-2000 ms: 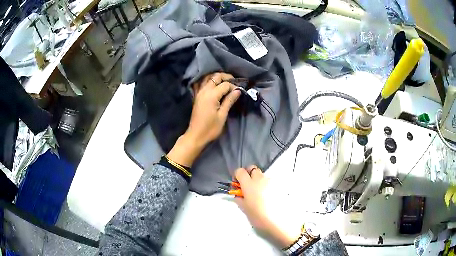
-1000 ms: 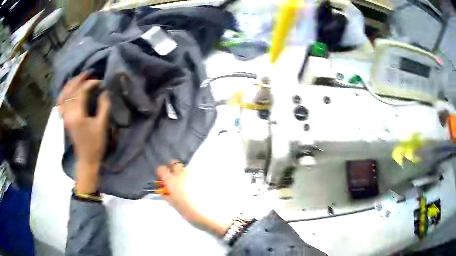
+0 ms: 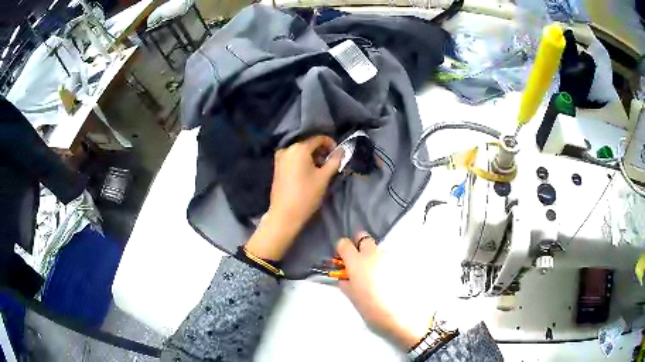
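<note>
A dark grey garment (image 3: 283, 92) lies bunched on the white table, with a black inner area on its left side. My left hand (image 3: 304, 184) is over its middle, thumb and fingertips closed on a small white label (image 3: 348, 150). A second white label (image 3: 353, 61) with fine print lies flat near the top of the garment. My right hand (image 3: 361, 272) rests at the garment's lower edge and holds the orange thread snips (image 3: 338, 269), blades pointing left. The snips' handles are partly hidden by my fingers.
A white sewing machine (image 3: 523, 212) stands on the right, with a yellow-handled tool (image 3: 541, 74) upright on it. A dark phone (image 3: 595, 295) lies on the lower right. Clear plastic (image 3: 488, 60) is behind. A blue crate (image 3: 88, 279) and a wooden table (image 3: 92, 99) are on the left.
The view swung right and came back. My left hand moved from the garment's left side to the small label and took hold of it. My right hand still holds the snips.
</note>
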